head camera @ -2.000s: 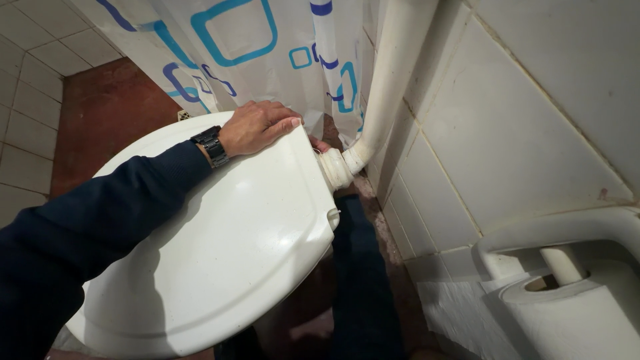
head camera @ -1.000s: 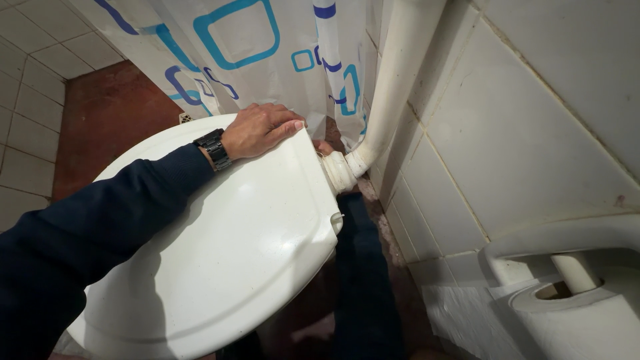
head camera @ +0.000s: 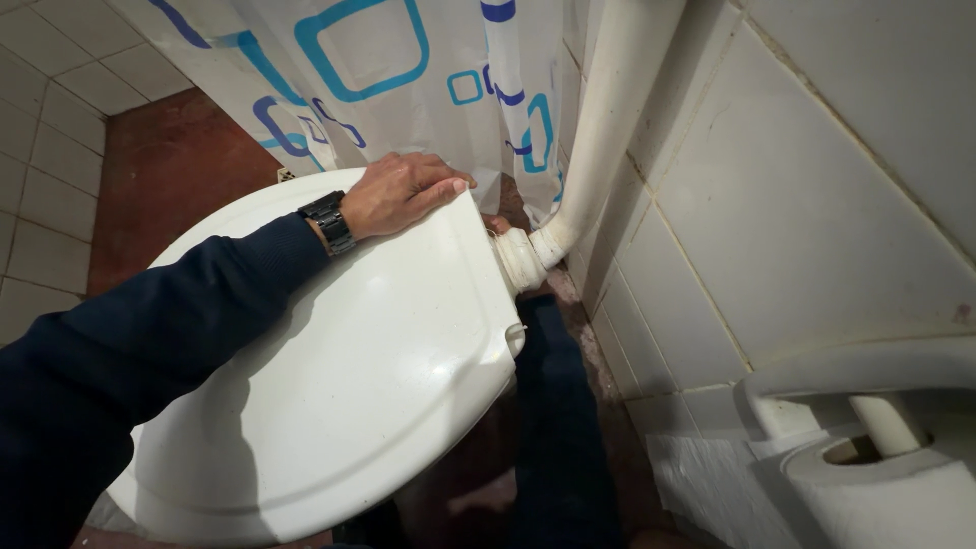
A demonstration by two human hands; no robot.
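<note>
My left hand [head camera: 404, 192], with a black watch [head camera: 329, 221] at the wrist, rests palm down on the back corner of the closed white toilet lid [head camera: 366, 343], its fingertips over the edge. A dark blue sleeve [head camera: 554, 412] reaches along the right side of the toilet. Only a bit of my right hand [head camera: 499, 223] shows, behind the lid beside the white pipe joint [head camera: 520, 259]; its grip is hidden. From that joint a white flush pipe [head camera: 610, 114] rises along the wall.
A shower curtain [head camera: 450, 46] with blue and purple squares hangs behind the toilet. At the right stands a tiled wall [head camera: 762, 191] with a toilet paper roll [head camera: 884, 496] on a white holder [head camera: 854, 358]. Red floor [head camera: 175, 191] shows at the left, and a small drain grate [head camera: 286, 174] near the curtain.
</note>
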